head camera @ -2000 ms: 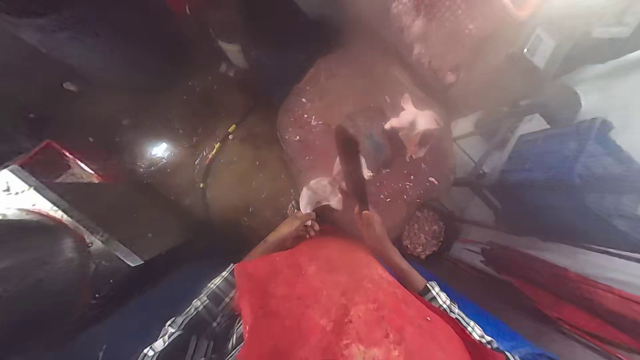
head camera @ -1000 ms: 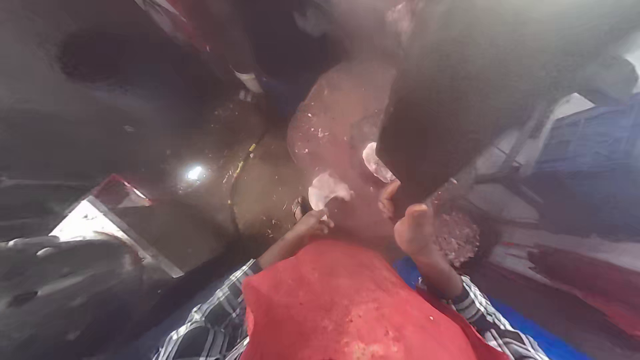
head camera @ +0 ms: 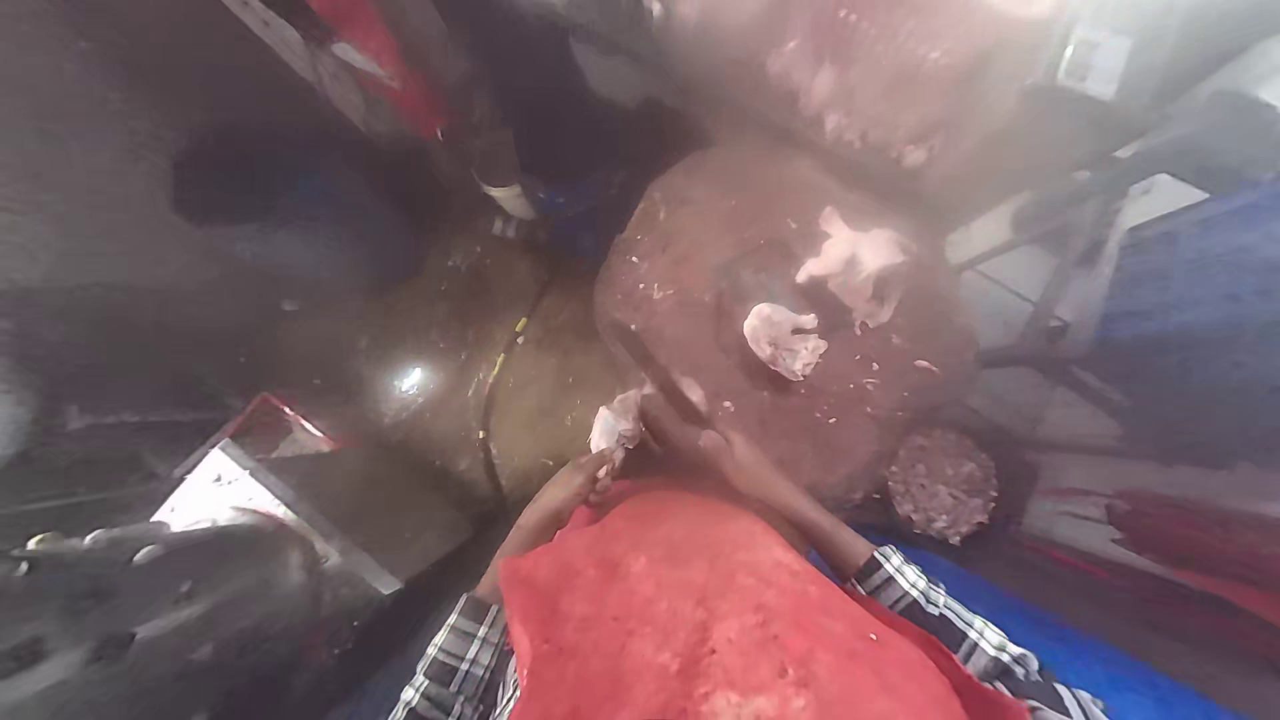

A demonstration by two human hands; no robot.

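Observation:
My left hand (head camera: 590,478) grips a pale piece of raw meat, seemingly poultry (head camera: 615,422), at the near left edge of a large round chopping block (head camera: 690,230). Held in my right hand (head camera: 705,450) is a large dark blade, likely a cleaver (head camera: 655,370), which points up and left over the block edge, beside the meat. A cut piece of raw poultry (head camera: 785,340) lies near the block's middle. Behind it to the right rests a larger pale poultry piece (head camera: 858,265). Small scraps are scattered on the wood.
A round container heaped with meat bits (head camera: 942,485) stands right of the block. More raw meat (head camera: 850,90) lies beyond it. A dark hose with yellow marks (head camera: 497,370) runs along the wet floor at left. A blue crate (head camera: 1200,320) is at far right.
A second ago the blade was raised high and close to the view; now it is down at the block's near left edge. My left hand keeps its hold on the meat.

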